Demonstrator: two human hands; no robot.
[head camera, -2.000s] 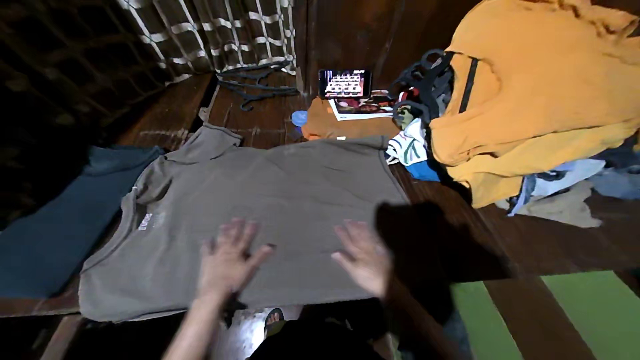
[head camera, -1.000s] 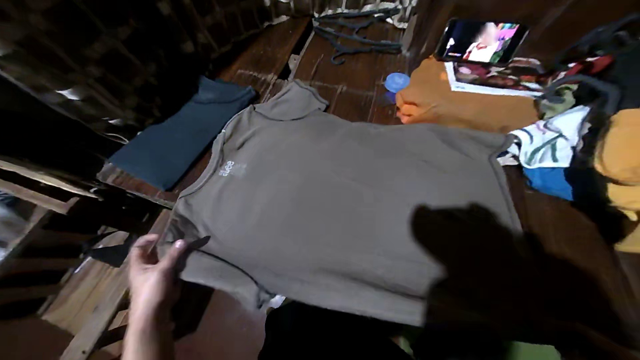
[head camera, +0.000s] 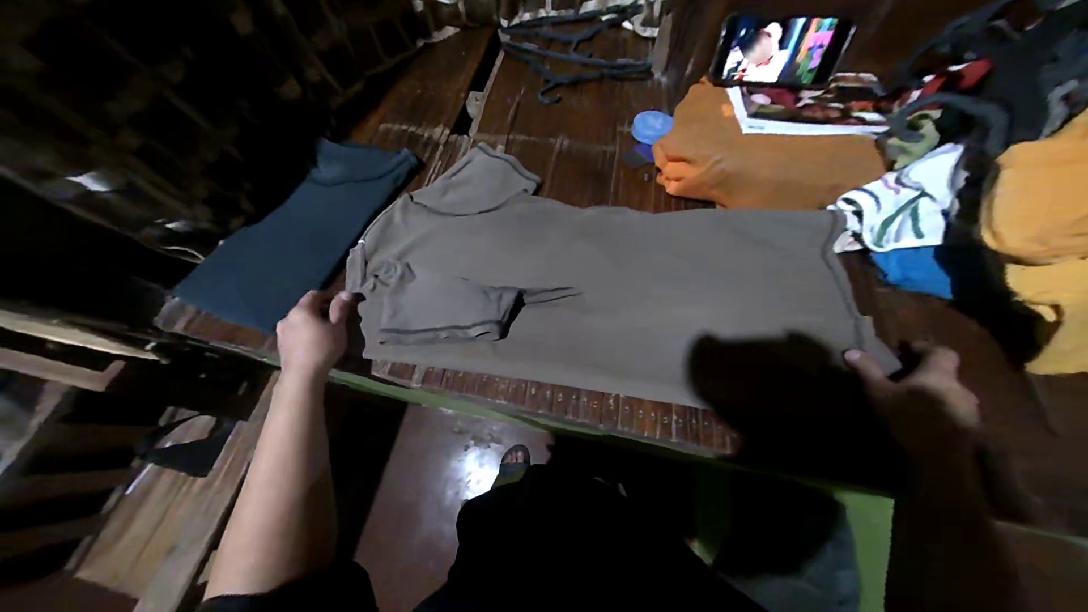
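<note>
A brown-grey short-sleeved T-shirt (head camera: 629, 263) lies across the wooden table, its near side folded over and one sleeve turned back onto the body. My left hand (head camera: 316, 327) pinches the folded shirt at its collar end, on the left. At the hem end, on the right, my right hand (head camera: 922, 382) grips the corner, partly in dark shadow. Beyond my left hand rests a folded dark teal garment (head camera: 293, 234), close to the shirt's collar.
Behind the shirt are an orange garment (head camera: 773, 166), a phone (head camera: 782, 51) showing a picture, a blue round lid (head camera: 652, 127) and black hangers (head camera: 578, 55). Yellow clothes (head camera: 1041, 204) and a white printed cloth (head camera: 909, 204) lie at right. The wooden table's near edge (head camera: 544, 404) borders the floor.
The shirt lay spread flat earlier; its near side is now folded over with the sleeve on top. Both hands, flat on the shirt two seconds ago, now hold its opposite ends.
</note>
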